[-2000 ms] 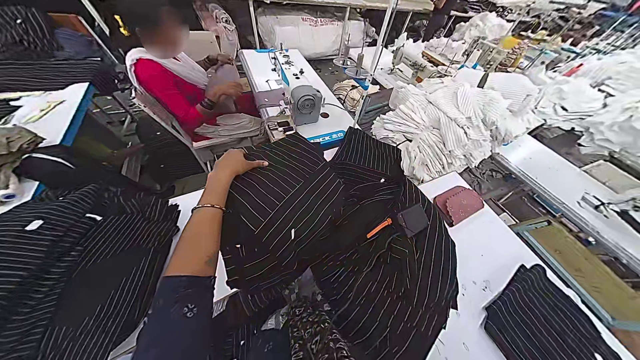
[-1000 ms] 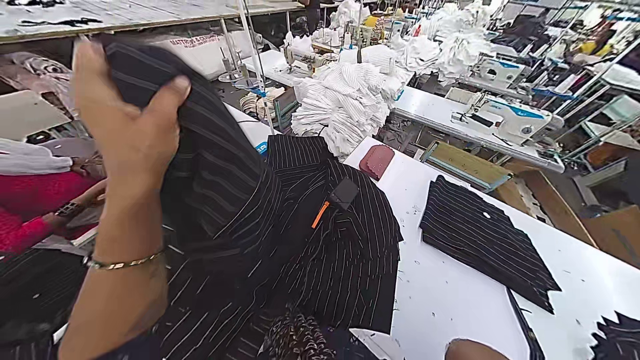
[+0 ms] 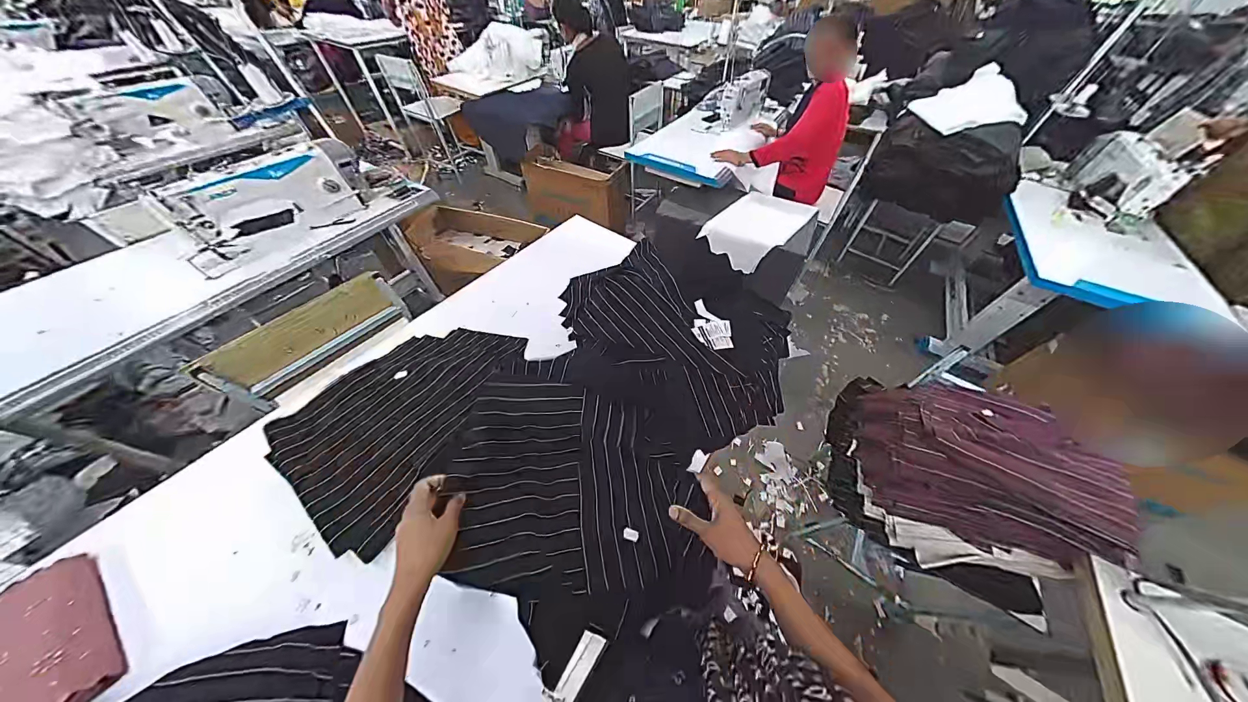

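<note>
Black pinstriped cut fabric pieces (image 3: 522, 478) lie in the middle of a white table. My left hand (image 3: 427, 531) pinches their left edge between thumb and fingers. At the right edge of the same pieces is my right hand (image 3: 717, 526), thumb apart from the fingers; whether it grips cloth cannot be told. A small white tag (image 3: 631, 534) lies on the fabric between the hands. Another striped stack (image 3: 390, 429) sits at the left, partly against these pieces. Beyond them is a heap of striped pieces (image 3: 673, 331) with a white label (image 3: 714, 330).
The white table (image 3: 214, 526) bears a reddish pad (image 3: 58, 629) at lower left. A maroon striped stack (image 3: 985, 468) stands at the right, past a scrap-strewn floor (image 3: 848, 341). Sewing machines (image 3: 273, 195) line the left. A person in red (image 3: 809, 136) sits at a machine beyond.
The view has swung far to the right along the table. My left hand, raised with striped cloth a second ago, is now low at the fabric's edge. My right hand has come into clear view.
</note>
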